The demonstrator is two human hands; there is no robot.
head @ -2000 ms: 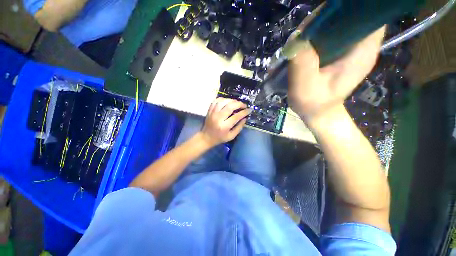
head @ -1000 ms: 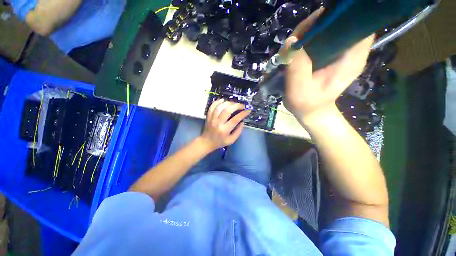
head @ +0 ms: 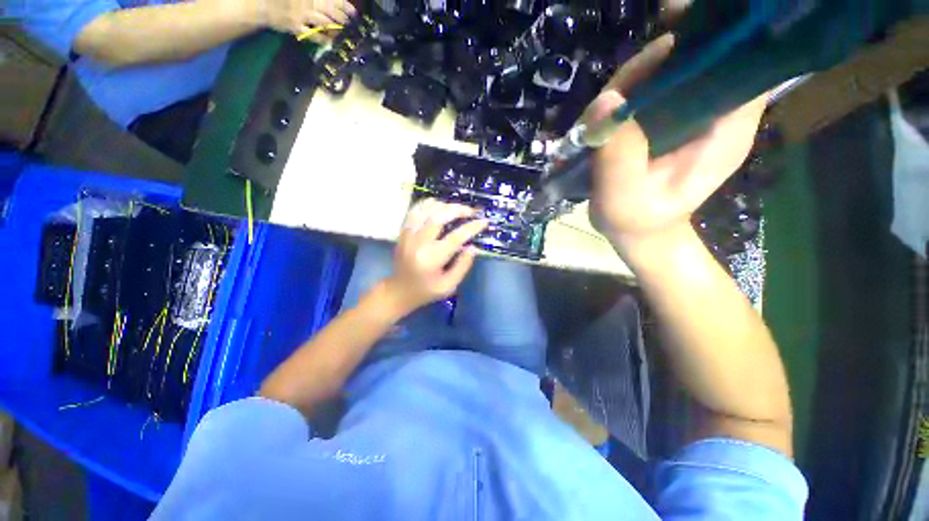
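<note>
An open black power strip housing (head: 479,175) lies on the pale board (head: 341,168) at the bench's front edge, with shiny metal parts inside and a green part at its right end. My left hand (head: 433,249) rests on the housing's front left part, fingers bent over its edge. My right hand (head: 652,178) is around the large, blurred dark green power screwdriver (head: 733,66). The driver's dark tip end points down-left at the housing's right part. Whether it touches a screw cannot be told.
Black socket inserts (head: 550,71) are heaped behind the housing. Another black housing (head: 273,127) lies at the left. A blue bin (head: 112,427) at lower left holds several black strips with yellow wires. A coworker's hand (head: 311,12) is at the top left, by a yellow wire.
The whole view has shifted slightly. The coworker's hand has come into view at the top left. The driver tip now points at the housing's right part; my left hand stays on the housing.
</note>
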